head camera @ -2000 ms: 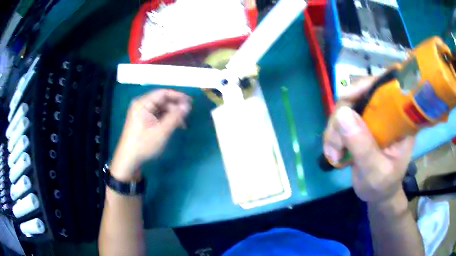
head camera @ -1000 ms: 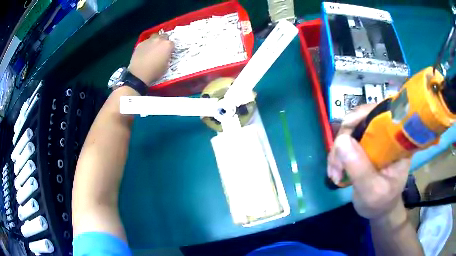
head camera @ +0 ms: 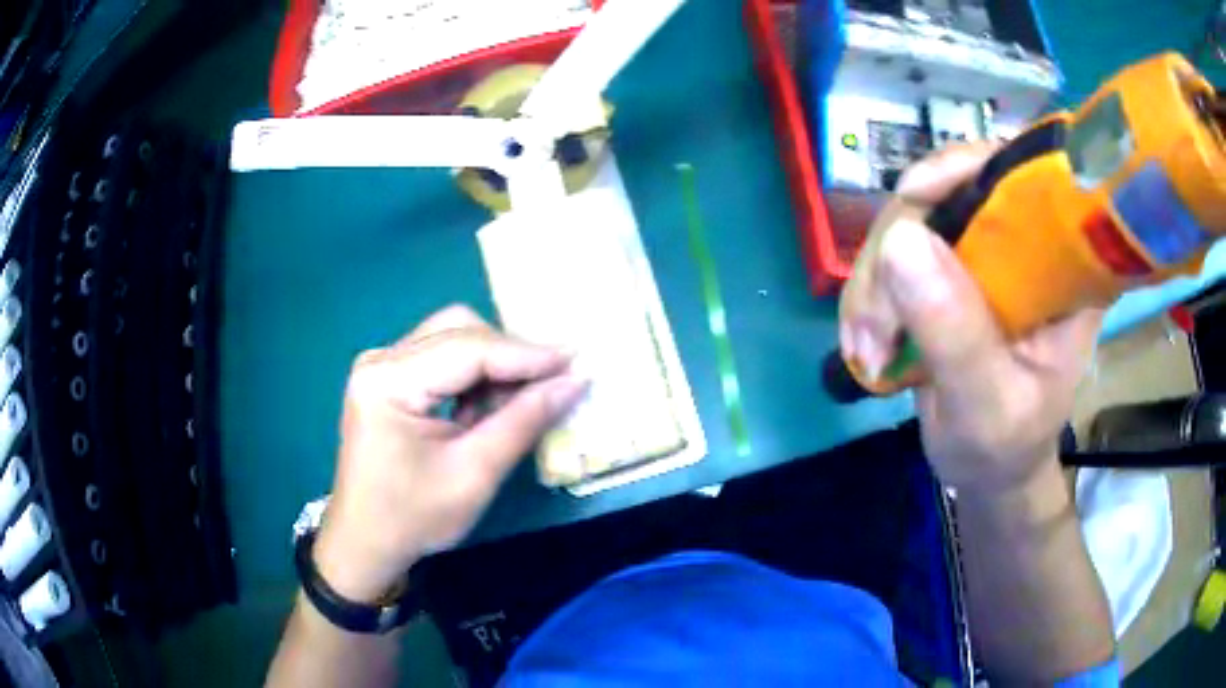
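Observation:
A white three-armed plastic part (head camera: 363, 141) lies with its hub over the round yellowish hub seat (head camera: 495, 97). One arm points left, one up and right, one down along the cream-white jig (head camera: 605, 336). My left hand (head camera: 451, 423) is over the near left side of the jig, thumb and fingertips pinched together. Whether a small white piece is between them cannot be made out. My right hand (head camera: 975, 323) holds the orange electric screwdriver (head camera: 1035, 255) at the right, above the bench, away from the white part.
A red bin (head camera: 464, 57) of small white pieces is at the back. A deeper red tray (head camera: 793, 161) holds the blue-sided screw feeder (head camera: 928, 81). A black foam rack (head camera: 135, 363) with white units stands left. A green tape strip (head camera: 713, 309) lies right of the jig. A dark flask (head camera: 1150, 427) is at right.
My left hand has come out of the red bin and moved toward me, to the jig. My right hand still holds the screwdriver. The view has shifted, so the bench things sit further up and left.

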